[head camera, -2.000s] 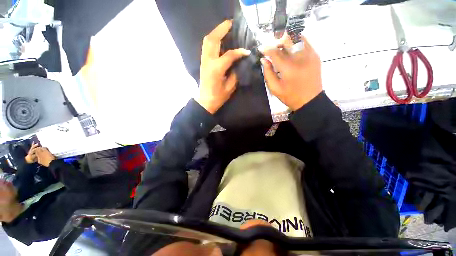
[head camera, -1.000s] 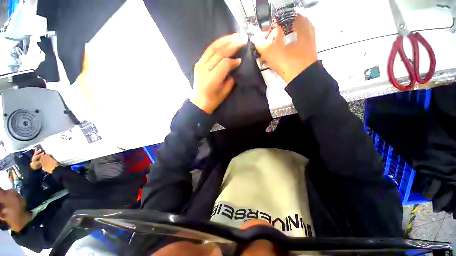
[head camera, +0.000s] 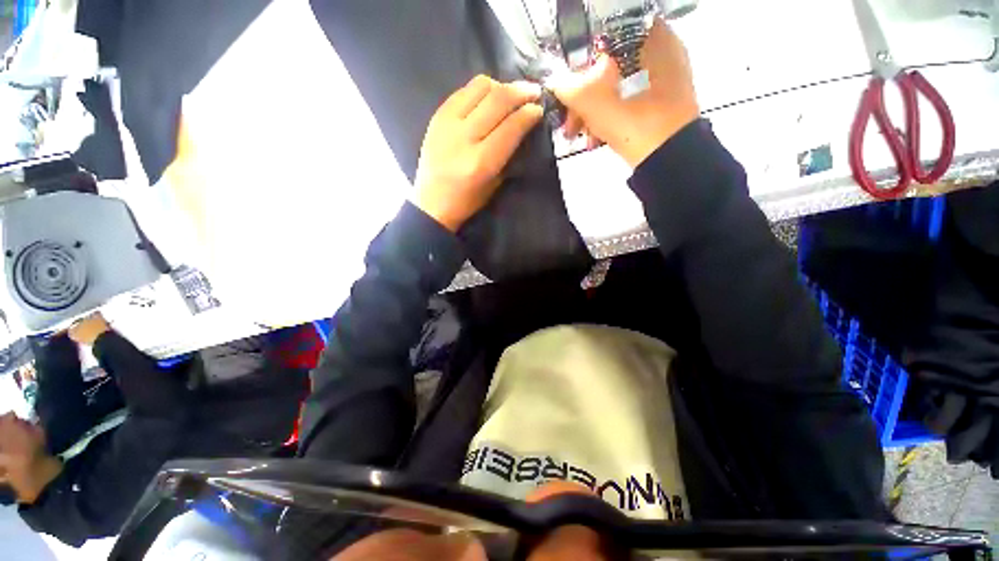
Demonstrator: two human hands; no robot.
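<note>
A long black garment panel (head camera: 515, 219) runs from the top of the view down over the table's front edge. My left hand (head camera: 471, 148) lies on it, with thumb and fingertips pinching the cloth at its right edge. My right hand (head camera: 630, 104) is beside the machine's metal needle parts (head camera: 572, 31), its fingertips on the same cloth edge, close to the left fingertips. The exact grip of the right fingertips is partly hidden and overexposed.
Red-handled scissors (head camera: 902, 137) lie at the right of the white table (head camera: 756, 164). More black cloth (head camera: 175, 55) lies at upper left. A grey machine with a round vent (head camera: 77, 258) and a person (head camera: 142, 416) are at left. A blue crate (head camera: 876, 378) stands below right.
The right hand has moved up and left beside the needle parts since the oldest frame. The left hand has drawn its fingers together on the cloth edge. The panel has shifted slightly left.
</note>
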